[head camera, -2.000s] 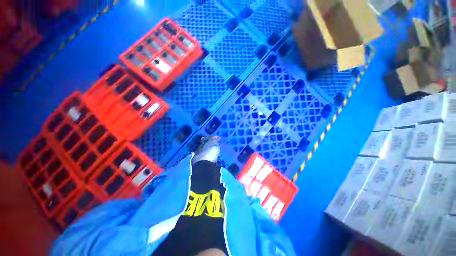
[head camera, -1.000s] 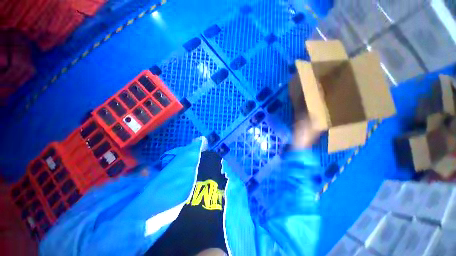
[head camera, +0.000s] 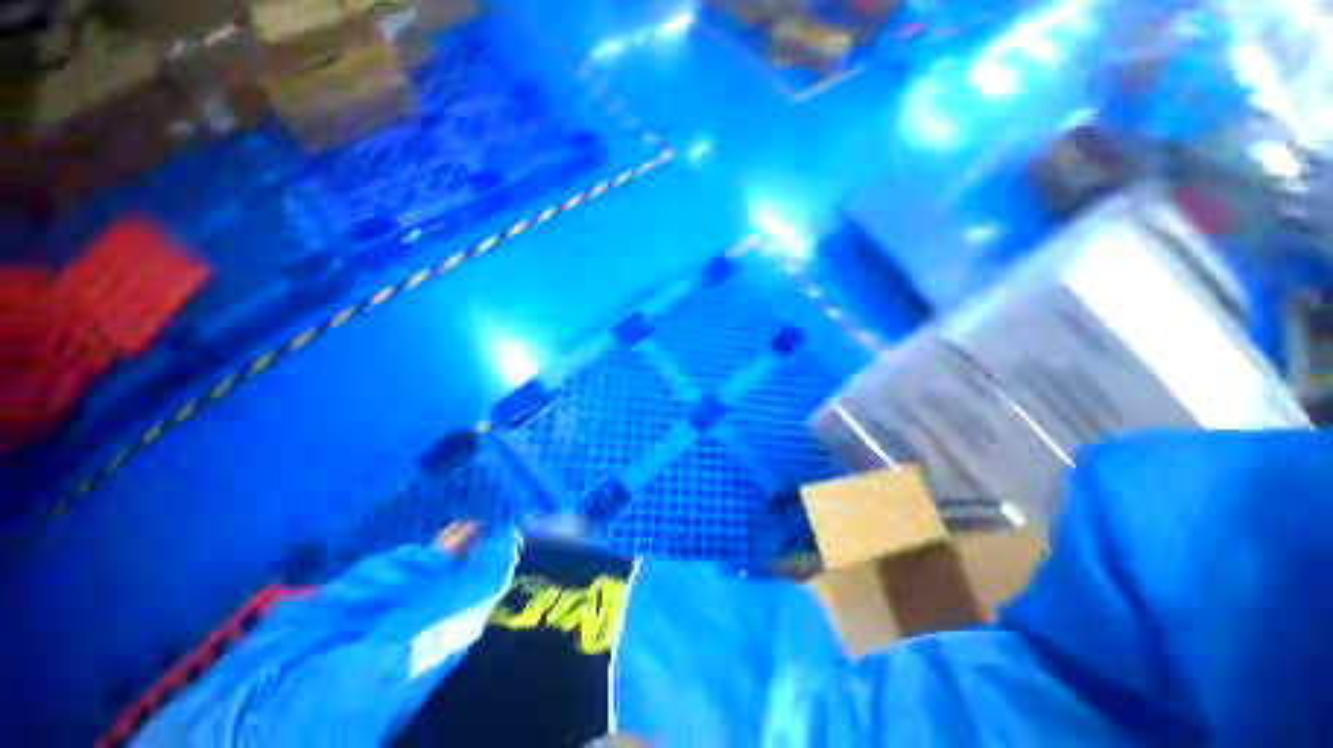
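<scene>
A brown open carton (head camera: 873, 519) lies at the lower right, partly covered by my right sleeve, its flaps spread. My left hand (head camera: 458, 538) shows small and blurred at the end of its blue sleeve at lower left centre; its fingers cannot be made out. My right arm reaches across the lower right to the picture's edge, and the right hand is out of view. Blue lattice pallets (head camera: 643, 424) lie in front of me. The edge of a red tray (head camera: 205, 650) shows at the lower left beside my left sleeve.
Large white cartons (head camera: 1009, 373) stand at the right. Yellow-and-black tape (head camera: 424, 275) runs along the blue floor. Blurred red stacks (head camera: 124, 292) are at the left, and brown cartons (head camera: 329, 88) on blue pallets at the upper left.
The view has swung, bringing the aisle and far floor in. The red trays have slid to the lower left edge. My right hand, blurred beside the carton before, has left the picture.
</scene>
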